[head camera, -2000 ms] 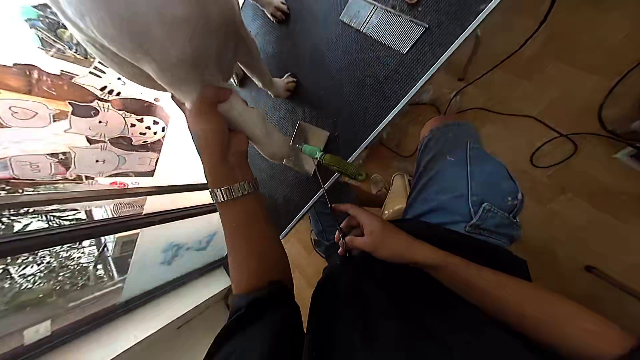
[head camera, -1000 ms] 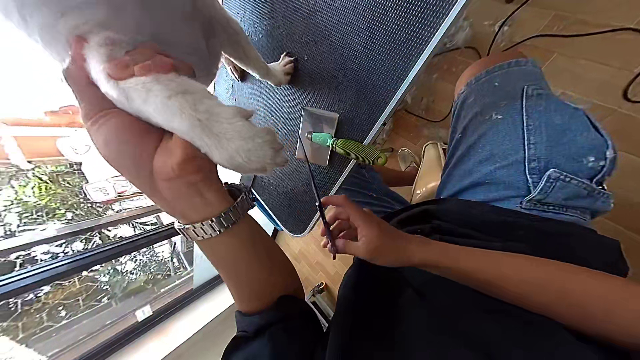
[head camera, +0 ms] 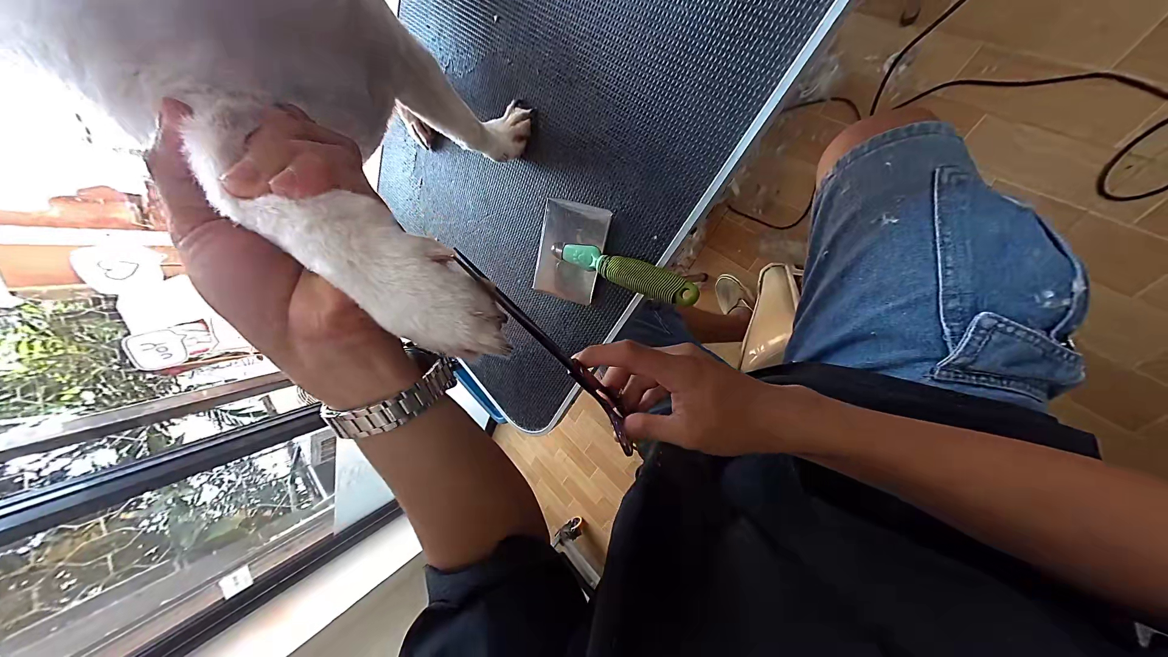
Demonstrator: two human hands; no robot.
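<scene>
My left hand, with a metal-band watch at the wrist, is closed around the white-furred leg of a dog. The paw hangs out past my palm, toes pointing down and right. In my right hand is a pair of long, dark grooming scissors, fingers at the handles. The blades look closed together and lie along the right edge of the paw, tip near the upper side of it. Behind them, a slicker brush with a green ribbed handle rests on the table, its metal-backed head flat.
The dog's other paw stands on the dark textured grooming table, which has a light metal edge. Beyond the edge are a person's leg in denim shorts and a black cable on the tiled floor. A window is at the left.
My left hand has raised the dog's leg toward the camera. The scissors in my right hand have come from below the paw to its right edge. The view has come closer to the table.
</scene>
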